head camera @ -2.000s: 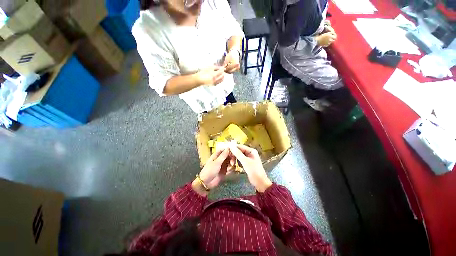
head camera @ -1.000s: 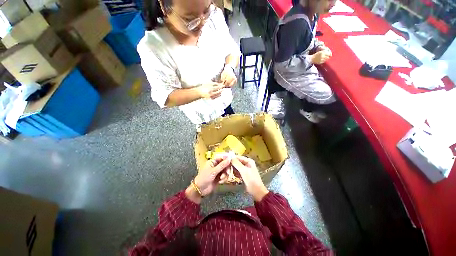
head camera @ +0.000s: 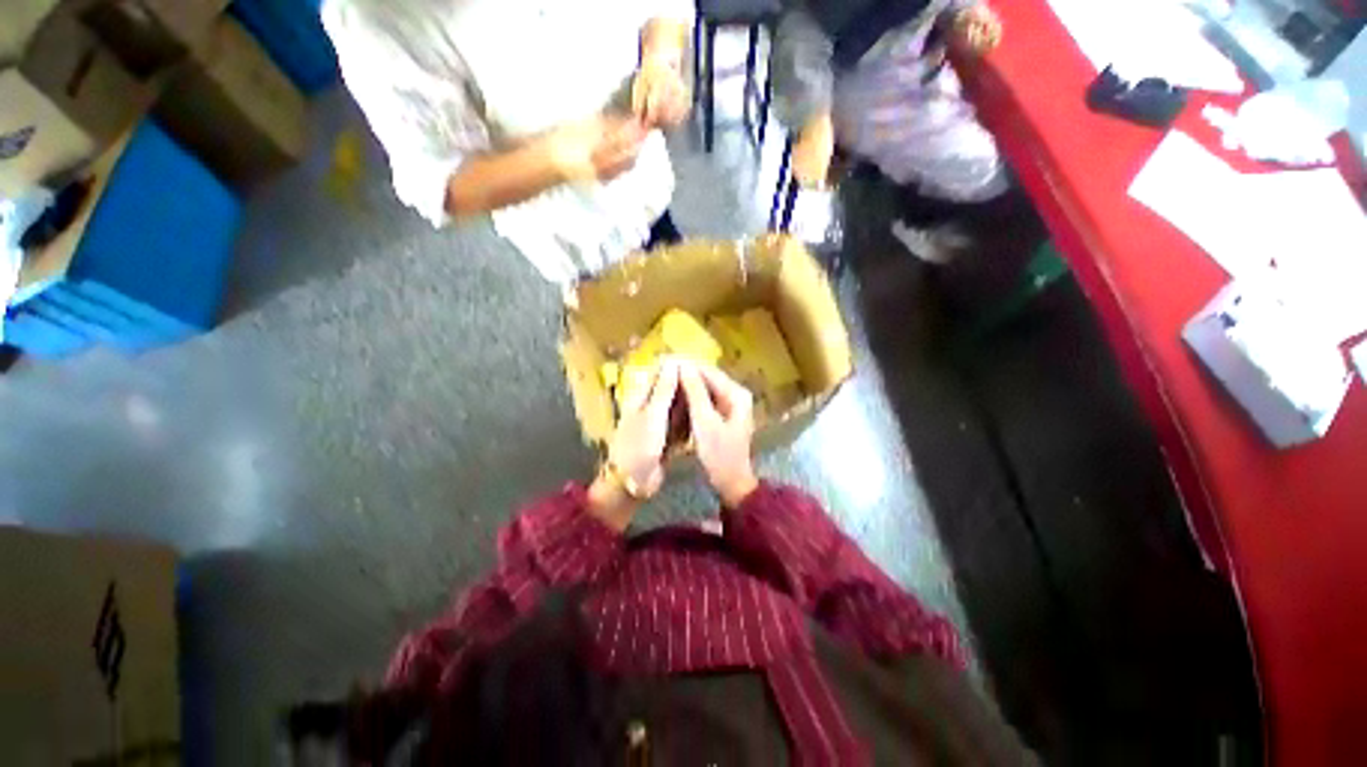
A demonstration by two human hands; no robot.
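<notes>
My left hand (head camera: 643, 427) and my right hand (head camera: 721, 429) are raised over the near side of an open brown carton (head camera: 823, 316) with a torn rim. Their fingertips meet in front of the yellow pieces. What the fingertips hold, if anything, is hidden and too blurred to tell. Yellow blocky pieces (head camera: 690, 337) lie inside the carton, with small pale scraps among them.
A person in a white blouse (head camera: 525, 90) stands beyond the carton, hands together. Another person sits at the red-topped bench (head camera: 1109, 225) at right, which bears papers, a black object (head camera: 1135, 96) and a white box (head camera: 1267, 367). Blue bins (head camera: 143, 240) and cartons stand left.
The view has tilted downward, so the carton, bench and people sit higher in the picture. My hands stay together over the carton, with the fingers now pointing more upward. The standing person's face has left view.
</notes>
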